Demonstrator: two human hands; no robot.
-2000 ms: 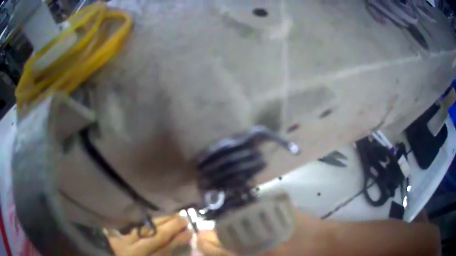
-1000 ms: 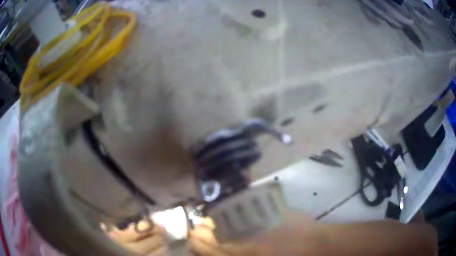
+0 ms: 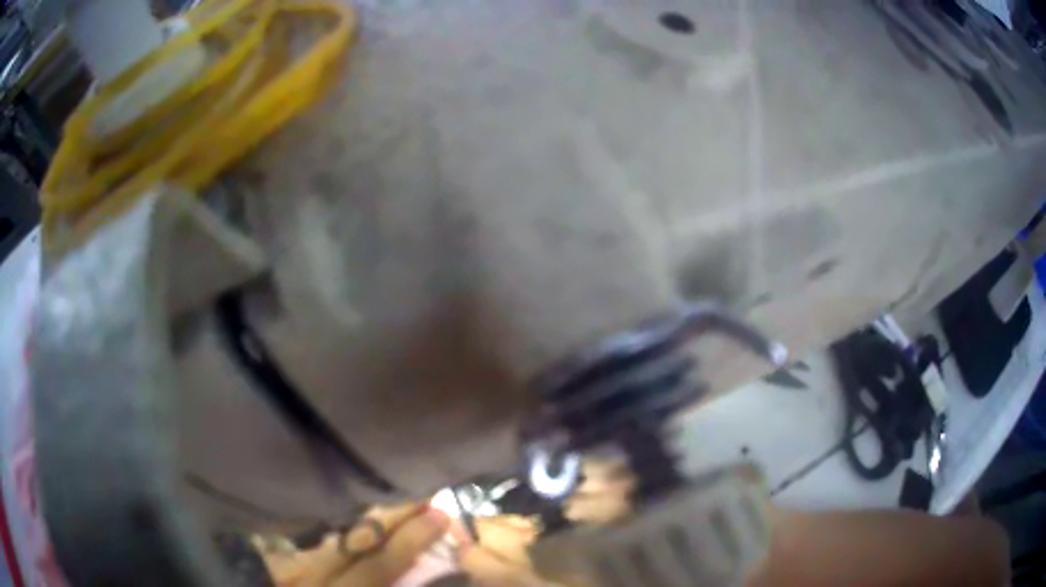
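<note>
The cream sewing machine head [image 3: 482, 172] fills most of the view. Its dark tension dial [image 3: 619, 396] and the pale ribbed guard [image 3: 688, 539] stand above the needle area, which is in bright glare. My left hand [image 3: 361, 556] shows at the bottom, its fingertips beside the presser foot [image 3: 468, 505]. My right hand [image 3: 505, 545] is just right of the foot, mostly hidden behind the dial and guard; its forearm reaches in from the lower right. A bit of pale pink fabric [image 3: 427, 570] shows between the fingers, which press on it.
Yellow cord loops [image 3: 218, 103] lie on the machine head at the upper left. Black-handled scissors [image 3: 883, 407], a silvery tool [image 3: 937, 441] and snips [image 3: 789, 376] lie on the white table [image 3: 734, 433] at the right. Pink fabric [image 3: 40, 505] shows at the left edge.
The view has shifted, so the dial and guard appear farther right and now cover more of the snips. My left fingers show more clearly beside the foot, with less glare there.
</note>
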